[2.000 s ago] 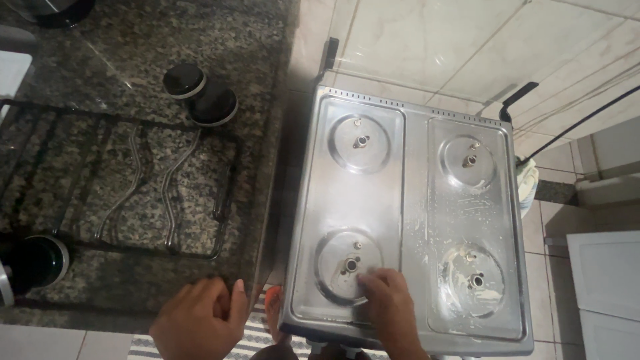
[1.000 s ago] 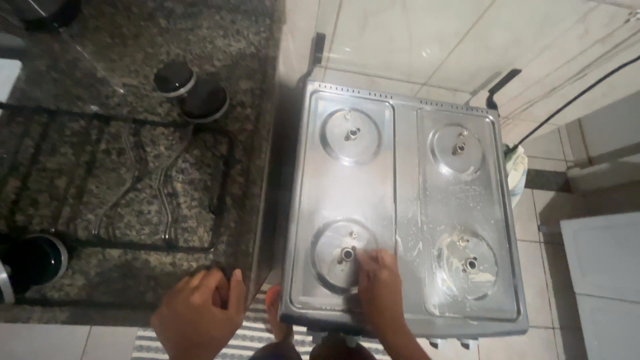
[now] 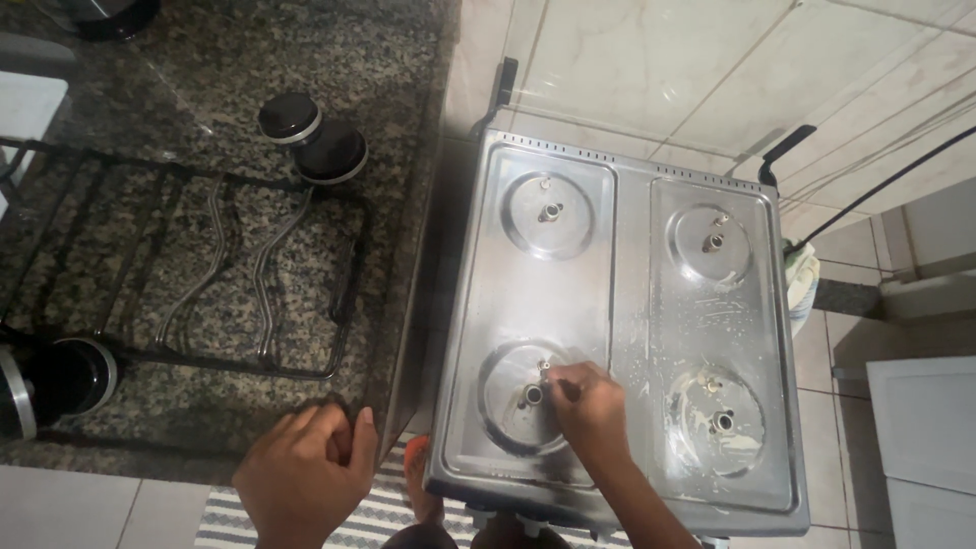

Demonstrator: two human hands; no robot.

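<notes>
My right hand point(image 3: 589, 408) is at the front left burner well point(image 3: 507, 412) of a stainless steel gas stovetop point(image 3: 537, 301), its fingers bent beside the gas nozzle point(image 3: 532, 394). Whether something small is between those fingers cannot be made out. My left hand point(image 3: 309, 465) rests with curled fingers at the front edge of a granite counter, holding nothing visible. The stovetop has no grates or burner caps on it. Whitish, foamy residue point(image 3: 738, 441) marks the front right well, and wet spots lie behind it.
A black wire stove grate point(image 3: 263, 370) lies on the granite counter point(image 3: 396, 229) at left, with black burner caps point(image 3: 332, 152) near its corners. A dark cable point(image 3: 884, 189) runs past a cloth point(image 3: 799, 282) at right. A narrow gap separates counter and stove.
My right hand stays at the front left burner, its fingers shifted slightly toward the back of the well. My left hand remains at the counter's edge.
</notes>
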